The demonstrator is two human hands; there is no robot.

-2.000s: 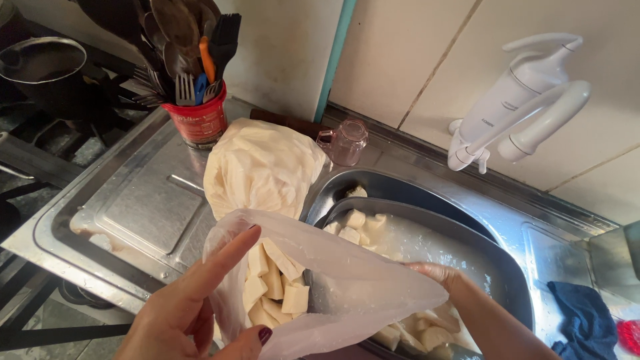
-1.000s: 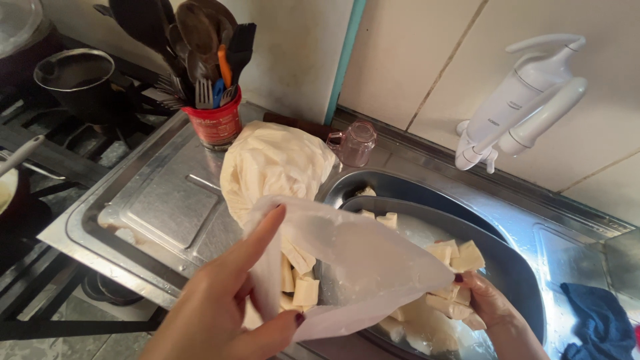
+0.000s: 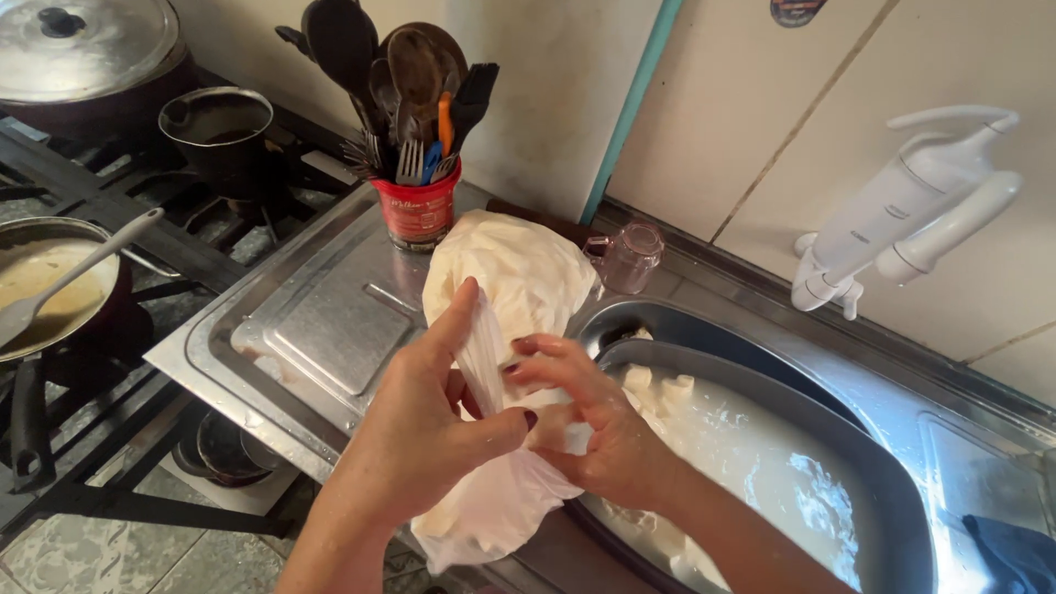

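My left hand (image 3: 437, 412) grips the gathered neck of a thin, whitish plastic bag (image 3: 503, 511), whose lower part hangs below the fingers over the sink's front edge. My right hand (image 3: 590, 421) is at the right side of the bag with fingers bent; motion blur hides whether it grips the plastic. To the right, a dark oval basin (image 3: 899, 487) in the sink holds cloudy water and pale, peeled chunks (image 3: 660, 392), probably cassava. Behind my hands a full, knotted-looking cream plastic bag (image 3: 516, 268) rests on the steel drainboard.
A red tub (image 3: 417, 210) of utensils and an upturned glass mug (image 3: 631, 256) stand behind. A white wall-mounted water filter tap (image 3: 899, 206) juts out over the sink. Left is a stove with a pan (image 3: 58, 280) and pots (image 3: 216, 132). A dark cloth (image 3: 1011, 544) lies far right.
The bag's mouth was spread wide between my hands, with pale chunks visible inside; now its neck is gathered. My right hand, over the basin earlier, has moved left beside my left hand.
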